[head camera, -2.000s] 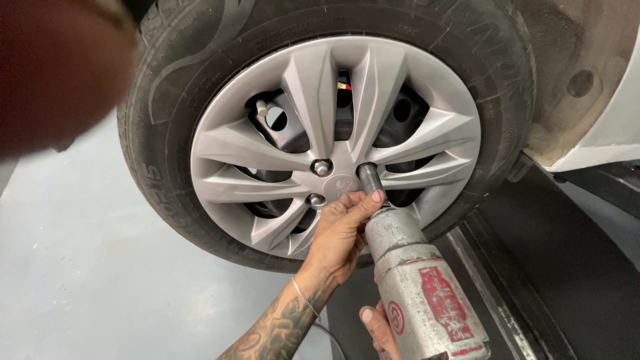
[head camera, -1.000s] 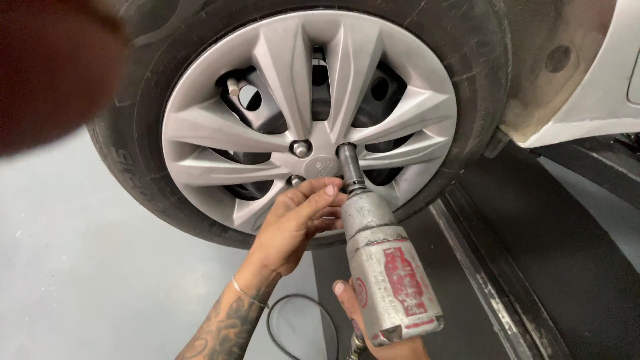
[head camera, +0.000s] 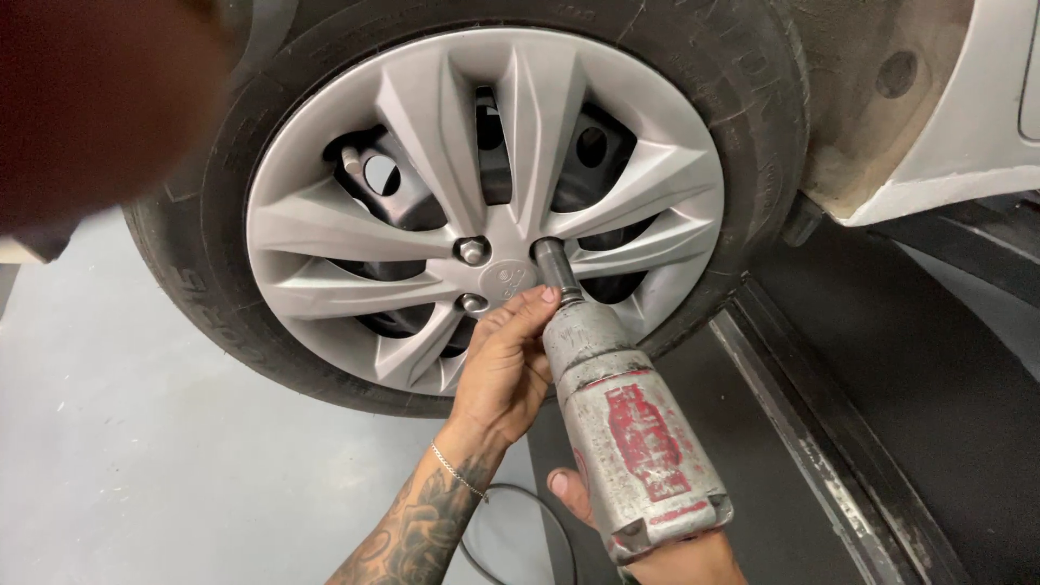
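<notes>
My right hand (head camera: 575, 496) grips the handle of a worn pneumatic impact wrench (head camera: 634, 422), and the tool's body hides most of that hand. A dark socket (head camera: 556, 266) on the wrench's nose sits in the upper right lug recess of a silver wheel cover (head camera: 390, 215). My left hand (head camera: 512, 349) steadies the nose, with thumb and fingers at the base of the socket. Two lug nuts show to the left of the hub centre, an upper one (head camera: 471, 251) and a lower one (head camera: 471, 303). Around the cover is a black tire (head camera: 756, 154).
A black air hose (head camera: 561, 520) curves over the grey floor (head camera: 162, 455) below my hands. At the right are a white car body panel (head camera: 959, 154) and a metal rail (head camera: 821, 455) along a dark surface. A blurred dark shape (head camera: 97, 106) blocks the upper left.
The socket stays at the same upper right lug recess throughout. Both hands remain on the wrench, whose body has tilted slightly against the wheel. The view has shifted.
</notes>
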